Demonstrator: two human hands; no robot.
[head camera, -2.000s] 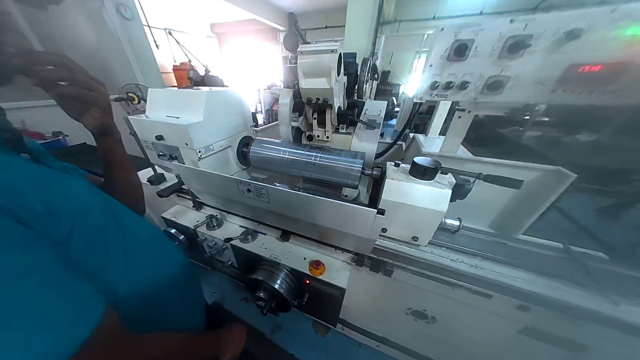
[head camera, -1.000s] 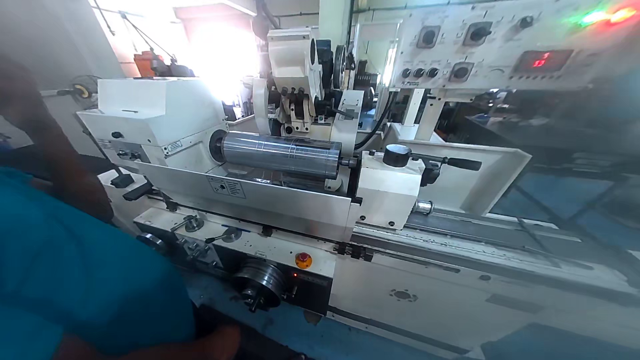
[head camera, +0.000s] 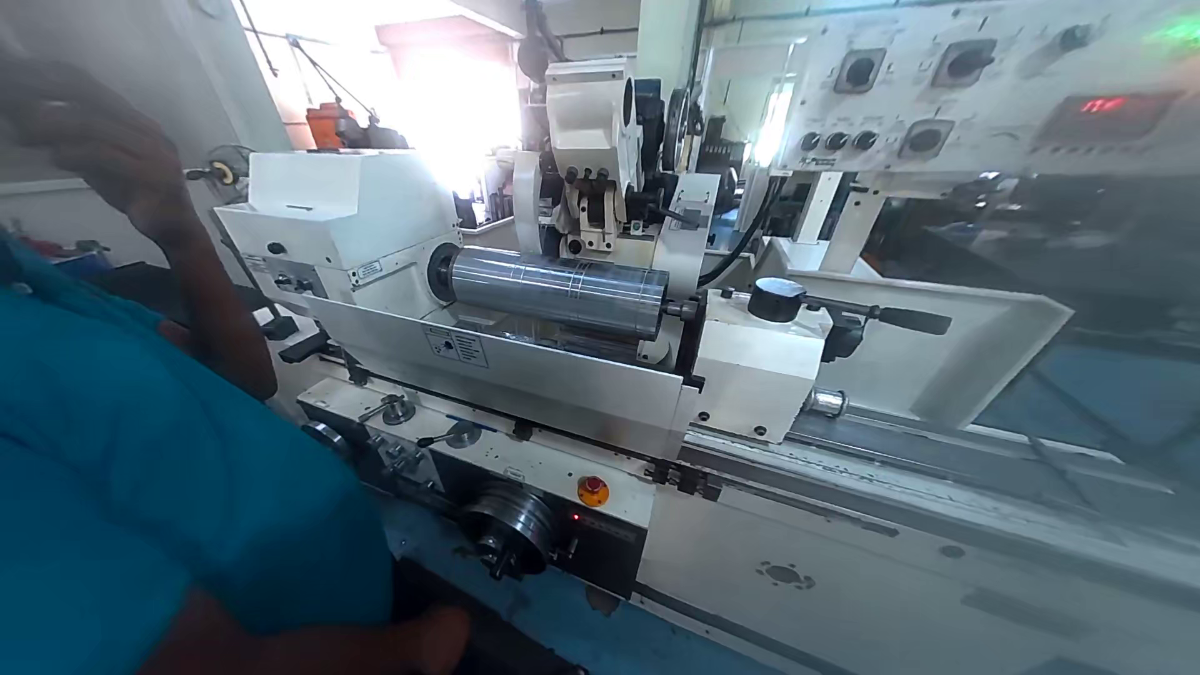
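Observation:
Neither of my hands is in view. A ground steel roller lies horizontally in a white cylindrical grinding machine, between the headstock on the left and the tailstock on the right. Behind the roller stands the white wheel head assembly. A low sheet-metal guard runs along its front. Below are a large handwheel, small levers and a red push button on a yellow base. Whether the roller turns, I cannot tell.
A co-worker in a teal shirt fills the left side, one hand raised, the other hand low near the machine's front. A control panel with knobs and a red display hangs at upper right. A tailstock lever sticks out rightward.
The red display on the panel reads differently across the frames. The view has shifted somewhat. The roller remains mounted in the machine.

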